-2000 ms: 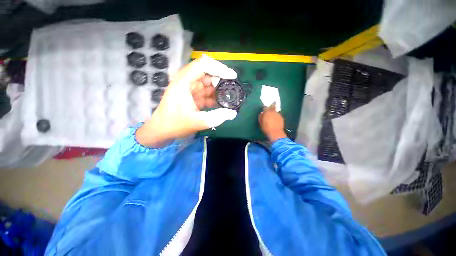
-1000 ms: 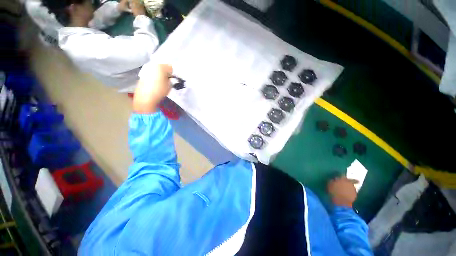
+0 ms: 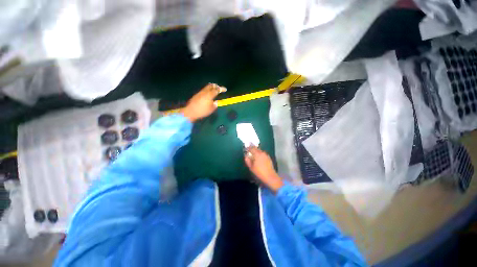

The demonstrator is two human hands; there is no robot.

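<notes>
My left hand point(image 3: 201, 102) is over the green surface point(image 3: 201, 161) near the yellow edge line, fingers pointing forward; whether it holds anything cannot be told. My right hand point(image 3: 258, 160) holds a small white cloth or paper point(image 3: 246, 133) flat on the green surface. A few black round parts point(image 3: 222, 129) lie between the hands. A white-looking tray point(image 3: 68, 151) at the left holds black round parts point(image 3: 129, 116) in its right columns and two at its near left corner. My left sleeve hides part of the tray.
A black blister tray point(image 3: 319, 112) with a white foam sheet point(image 3: 348, 141) across it is at the right. More dark trays point(image 3: 460, 78) are beyond it. White sheets point(image 3: 104, 68) hang overhead at the front. A yellow frame bar point(image 3: 291, 82) is at the belt edge.
My left hand has moved from the left side of the tray to the green surface by the loose parts. Two parts now show at the tray's near left corner. The view has turned right.
</notes>
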